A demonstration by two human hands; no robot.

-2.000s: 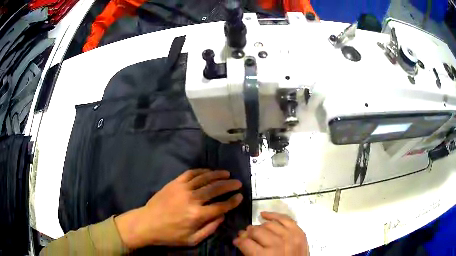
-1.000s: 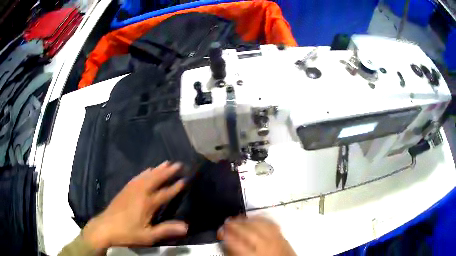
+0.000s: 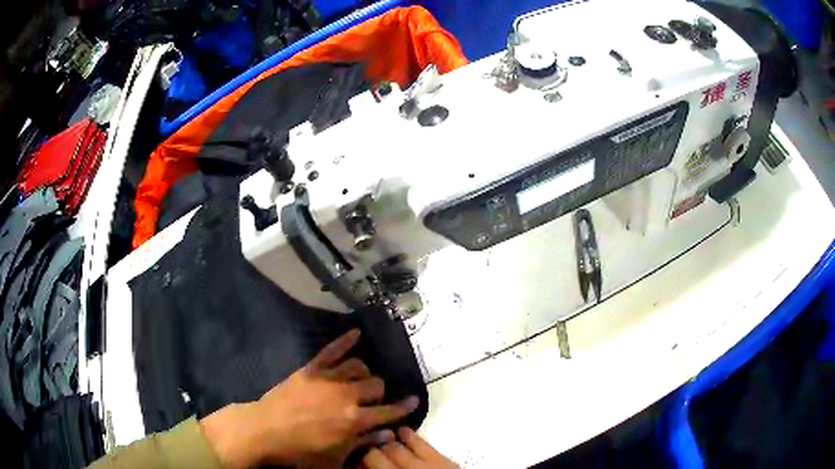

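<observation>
A large black bag panel [image 3: 220, 321] lies on the white table left of and under the machine head. A narrow black side strip [image 3: 389, 353] lies along its right edge, running up to the presser foot [image 3: 395, 307] of the white sewing machine [image 3: 476, 137]. My left hand [image 3: 316, 408] lies on the black cloth, fingers spread, pressing the strip's lower part. My right hand [image 3: 403, 451] is at the bottom edge, partly cut off, its fingertips at the strip's lower end, close below my left fingers. Whether it pinches the cloth is unclear.
Thread snips [image 3: 588, 256] lie on the machine bed below the lit control panel [image 3: 558, 186]. An orange-lined blue bin [image 3: 165, 174] holding black cloth stands behind the table. Grey cut pieces [image 3: 41, 302], red cut pieces [image 3: 69, 165] and stacked black panels [image 3: 69, 435] are at left.
The view has turned right. The panel's far part has moved back behind the machine head toward the bin. Both hands have come together at the strip, my left hand moving right across the cloth.
</observation>
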